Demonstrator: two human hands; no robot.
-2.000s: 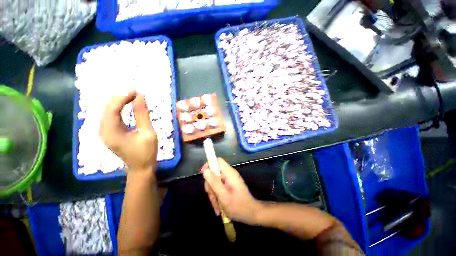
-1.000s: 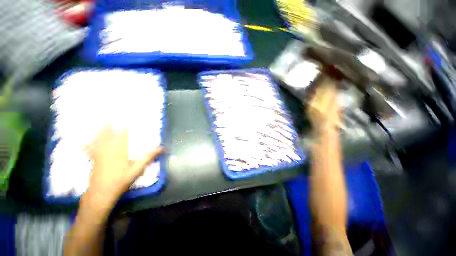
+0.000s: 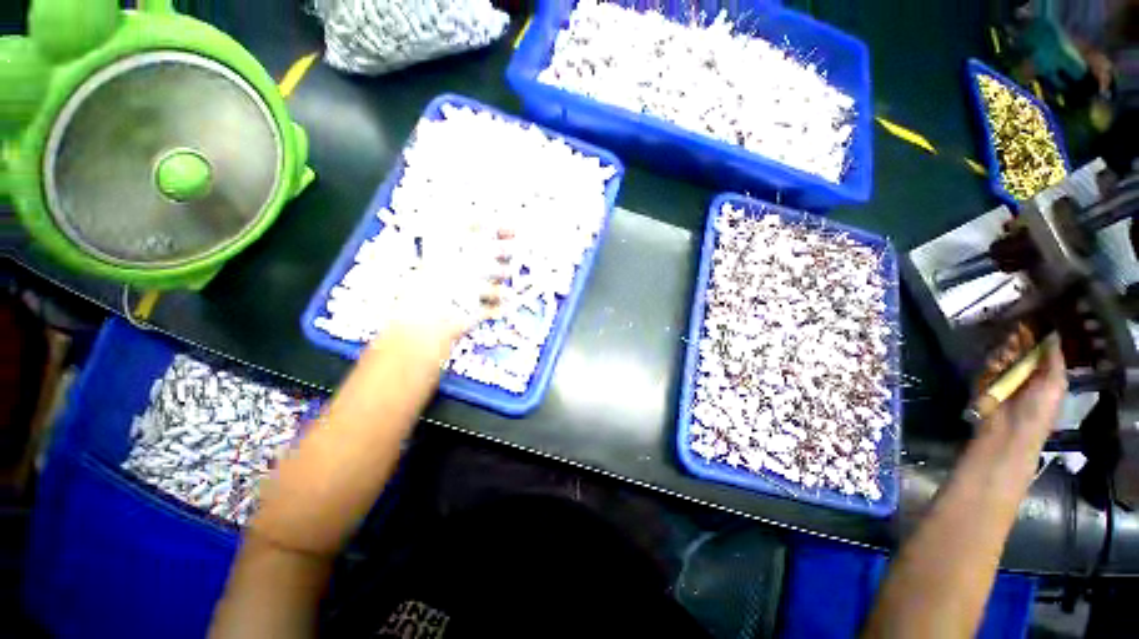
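My left hand (image 3: 452, 290) is over the left tray (image 3: 327, 335) of small white housings (image 3: 531, 175), fingers among the pieces; the glare hides whether it holds any. My right hand (image 3: 1034, 397) is at the right, at the silver and dark bench press (image 3: 1062, 250), closed around the pale wooden fixture handle (image 3: 1009, 378). An orange-brown part of the loading fixture (image 3: 1009, 350) shows at the press, mostly hidden. The right parts tray (image 3: 685, 412) holds whitish-pink leaded components (image 3: 793, 337) and lies between the left tray and the press.
A green-framed desk fan (image 3: 297, 150) stands at left. A bag of greyish-white parts (image 3: 406, 28) and a deep blue rear bin (image 3: 675, 144) lie behind. Brass-coloured parts (image 3: 1022, 140) are at far right. A lower left bin (image 3: 75, 499) sits below the bench edge.
The view has swung left. My right hand has carried the fixture from between the trays to the press. My left hand, earlier raised and curled, is now down among the white pieces.
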